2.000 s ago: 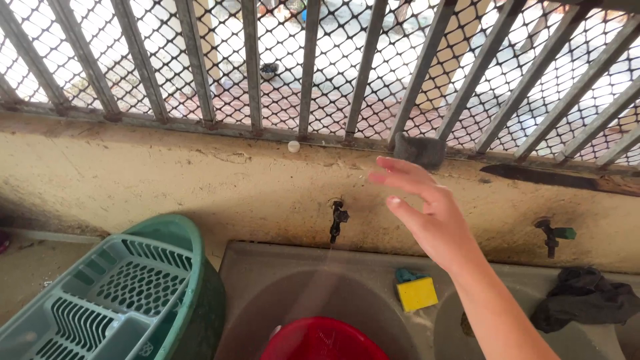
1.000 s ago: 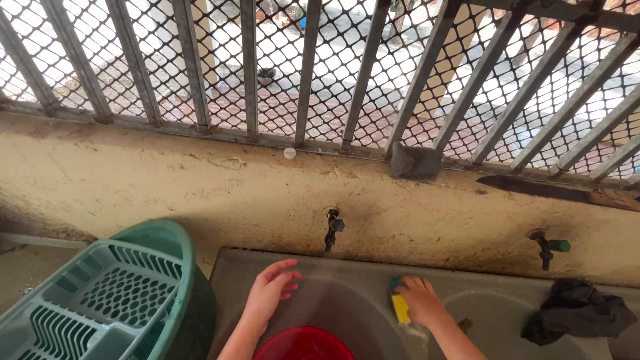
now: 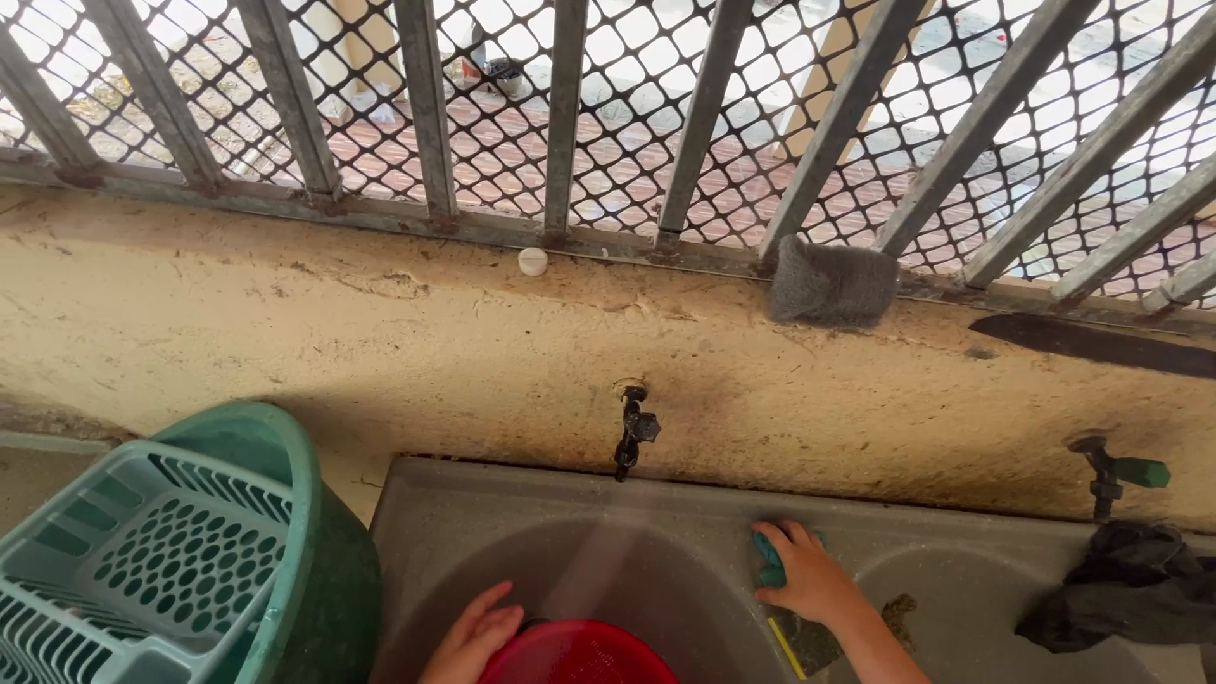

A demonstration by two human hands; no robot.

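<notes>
My right hand (image 3: pixel 807 579) reaches onto the sink ledge between two basins, its fingers curled on a teal scrubber or cloth (image 3: pixel 769 559). Just below the hand lies the yellow-edged sponge (image 3: pixel 787 646), its dark face up, apart from the fingers. My left hand (image 3: pixel 478 632) is at the left rim of a red plastic basin or colander (image 3: pixel 579 655), fingers apart; the frame's lower edge cuts off both. A faint stream of water appears to fall from the black tap (image 3: pixel 635 429) toward the red vessel.
A green tub (image 3: pixel 328 532) with a dish rack (image 3: pixel 185 541) stands left. A grey scouring pad (image 3: pixel 834 282) and a white cap (image 3: pixel 533 261) rest on the wall ledge below metal bars. At right are a second tap (image 3: pixel 1107 475) and a dark cloth (image 3: pixel 1130 584).
My right hand has come down from in front of the wall to the sink ledge. My left hand has come into view. The sponge, earlier yellow side up, now shows its dark face.
</notes>
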